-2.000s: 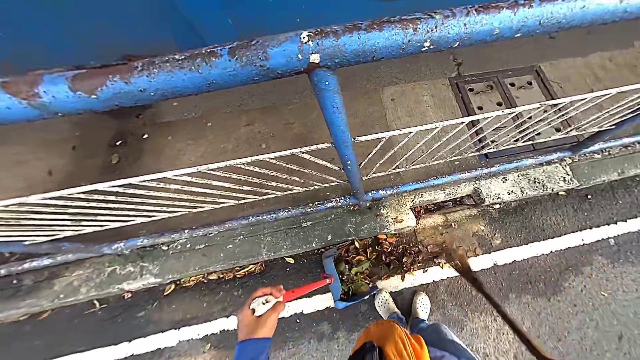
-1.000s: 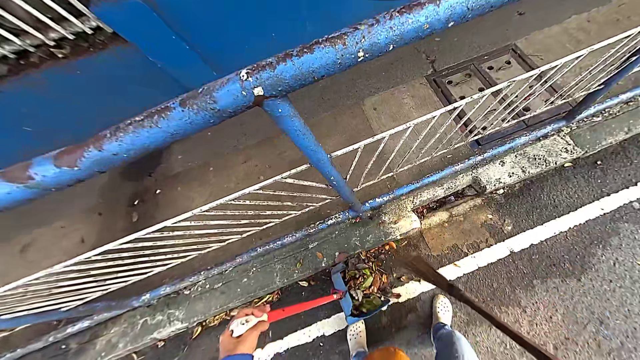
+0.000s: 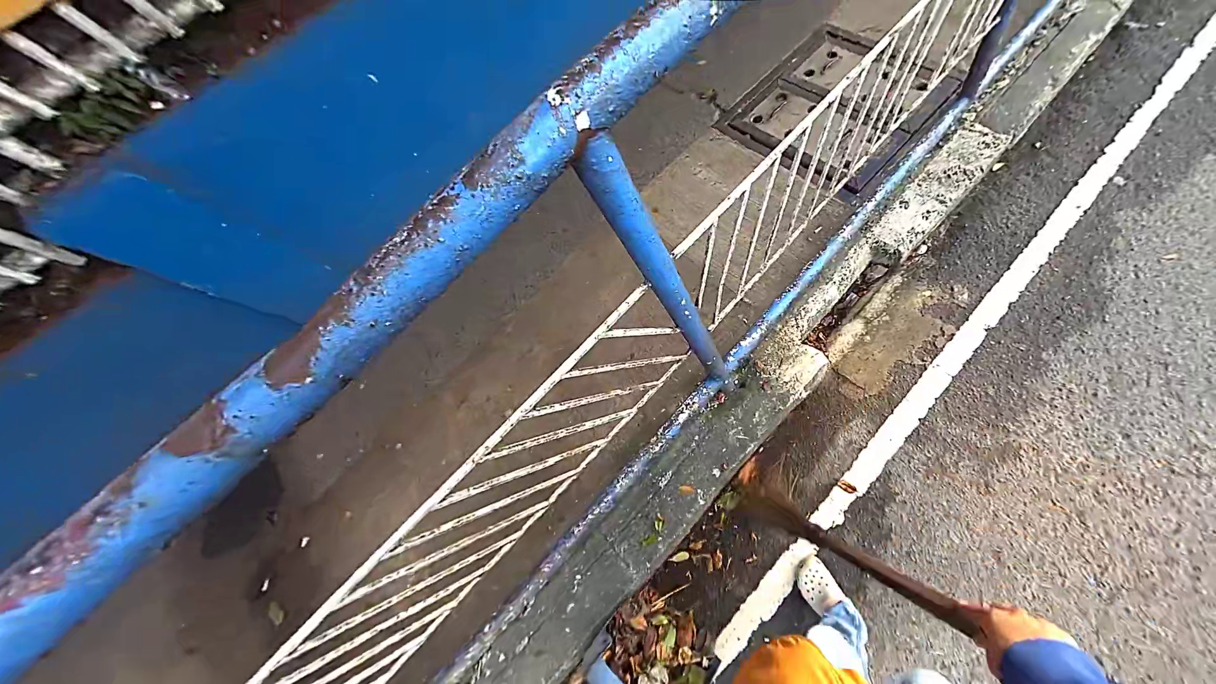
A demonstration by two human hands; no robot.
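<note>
My right hand (image 3: 1015, 635), in a blue sleeve, is closed round the dark handle of a broom (image 3: 888, 575) at the lower right. The handle slants up and left to blurred bristles on the road beside the kerb. A pile of dry and green leaves (image 3: 655, 638) lies at the bottom, with a small part of the blue dustpan (image 3: 600, 667) showing at its left. Loose leaves are scattered between the pile and the bristles. My left hand is outside the frame, as is the dustpan's red handle.
A rusty blue pipe railing (image 3: 418, 256) with white bars runs diagonally along the concrete kerb (image 3: 617, 560). A kerb drain opening (image 3: 845, 309) holds leaves. A white line (image 3: 940, 370) crosses the asphalt. My foot in a white perforated clog (image 3: 819, 584) stands near it.
The view has turned and shifted strongly. My left hand and the dustpan's red handle have left the view, and my right hand on the broom handle has come into it.
</note>
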